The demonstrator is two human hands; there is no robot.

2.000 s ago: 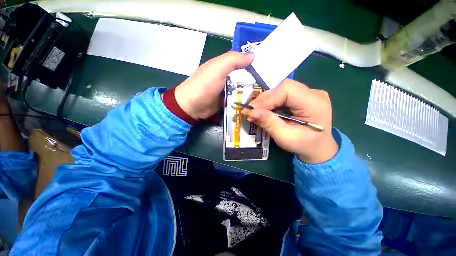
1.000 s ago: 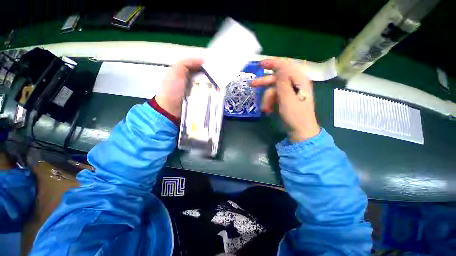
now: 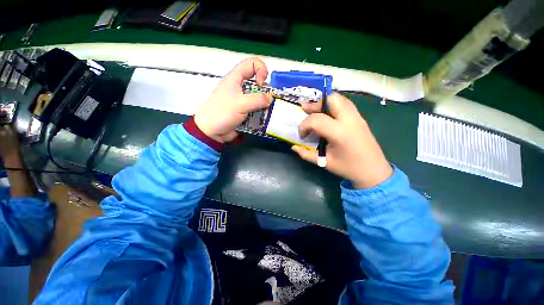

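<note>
An opened phone (image 3: 255, 120) is held nearly sideways above the bench, its mainboard end at the left. The white battery (image 3: 290, 121) lies flat in it, with yellow lines along its edges. My left hand (image 3: 229, 104) grips the mainboard end, thumb across it. My right hand (image 3: 346, 137) holds the other end with its fingers and also keeps a thin dark tool with a pale end (image 3: 322, 156) upright between them. The blue parts tray (image 3: 300, 79) is behind the phone, with white small parts (image 3: 305, 93) partly hidden by the hands.
The left paper sheet (image 3: 161, 91) and a ridged white sheet (image 3: 469, 148) lie on the green bench (image 3: 262, 179). A black box with cable (image 3: 76, 107) is at left. A white rail (image 3: 179, 59) and taped post (image 3: 477, 56) stand behind. Waiting phones (image 3: 179, 13) are on the belt. A neighbour's arm (image 3: 21, 196) shows at left.
The battery has gone from lifted to flat in the phone. The phone has turned from upright to nearly sideways. My right hand has come back from beside the tray and now holds the phone's right end.
</note>
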